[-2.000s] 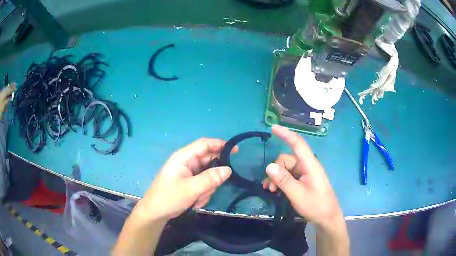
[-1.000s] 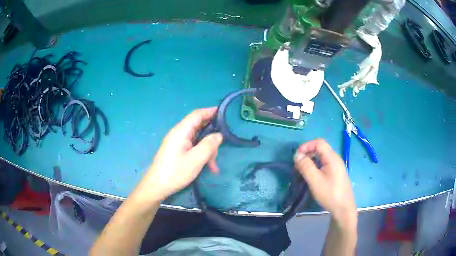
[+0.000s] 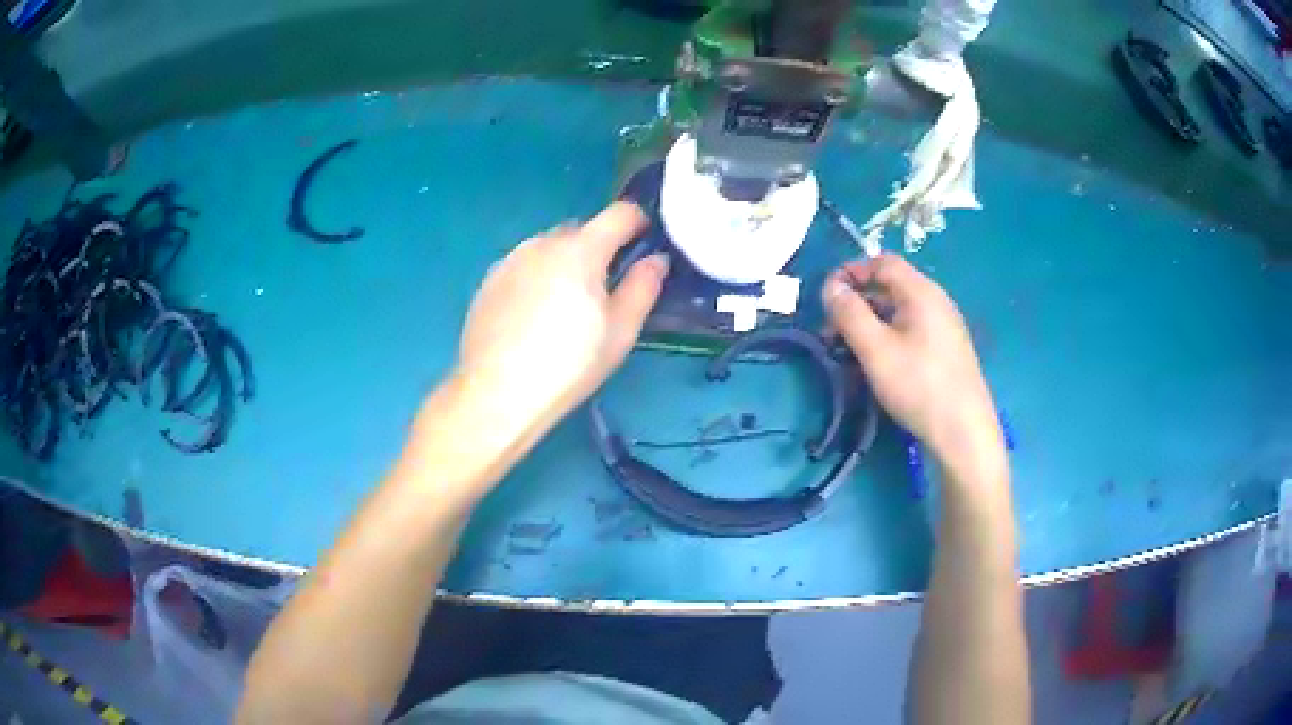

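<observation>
The black headband assembly (image 3: pixel 709 507) hangs in a curve between my hands in front of the hand press (image 3: pixel 772 121). My left hand (image 3: pixel 553 312) grips its left end at the left side of the white C-shaped fixture (image 3: pixel 737 234); the yoke there is mostly hidden by my fingers and the fixture. My right hand (image 3: pixel 907 340) pinches the right end of the headband, right of the press base. The right yoke (image 3: pixel 836 390) hangs open inside the band. A thin cable (image 3: pixel 709 439) crosses inside the band.
A tangled pile of C-shaped trims (image 3: pixel 106 319) lies at left, with one loose trim (image 3: pixel 301 198) nearer the middle. Blue-handled pliers (image 3: pixel 917 460) are partly behind my right hand. White cloth (image 3: pixel 947 156) hangs at the press. Black headbands (image 3: pixel 1162 88) sit on the shelf at upper right.
My left hand has moved forward with the left end of the headband to the press fixture. My right hand has moved forward with the other end. The view has shifted, so the press appears further left.
</observation>
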